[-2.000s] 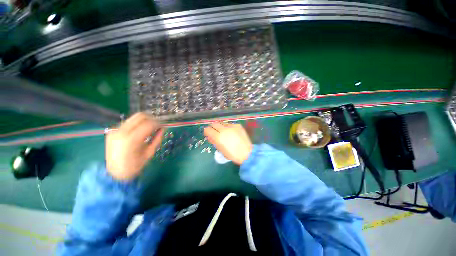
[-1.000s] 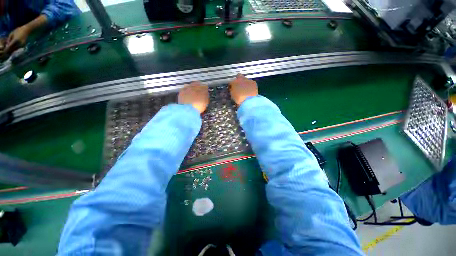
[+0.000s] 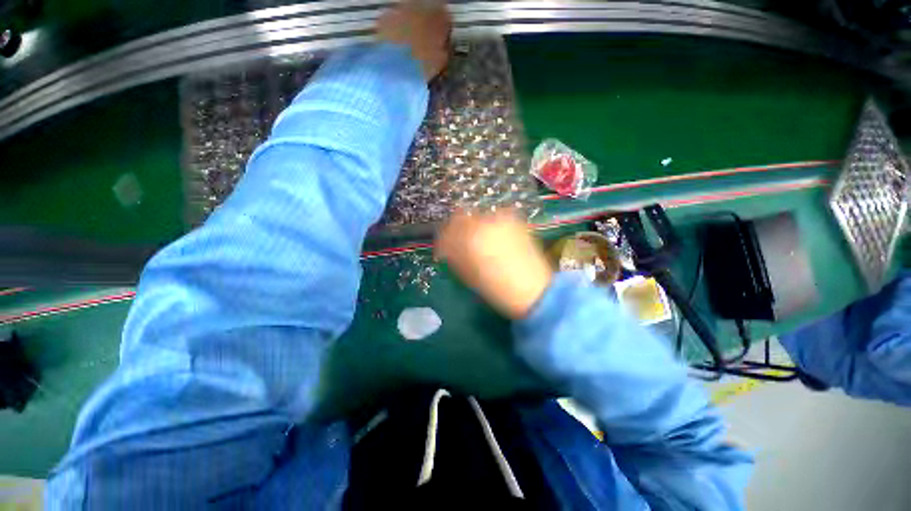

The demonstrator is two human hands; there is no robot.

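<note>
The component tray (image 3: 479, 130) lies beyond the red edge line, with rows of small shiny parts. My left hand (image 3: 422, 35) is at the tray's far edge by the metal rail; its fingers are blurred and partly cut off by the top edge. My left sleeve covers the tray's middle. My right hand (image 3: 491, 255) is blurred over the tray's near edge; whether it holds anything cannot be seen. Small silvery parts (image 3: 415, 272) lie loose on the green mat left of my right hand. A white work pad (image 3: 419, 322) lies nearer to me.
A plastic bag with red contents (image 3: 562, 170) lies right of the tray. Further right are a yellow tub (image 3: 574, 252), a black stand (image 3: 639, 235), a yellow sponge (image 3: 642, 299) and a black box (image 3: 737, 269). Another tray (image 3: 871, 200) is tilted at far right, near a person's blue sleeve (image 3: 859, 344).
My right hand has come back from the tray's far side to its near edge. My left hand remains at the far edge. The view has shifted, showing the bag, tub and sponge again.
</note>
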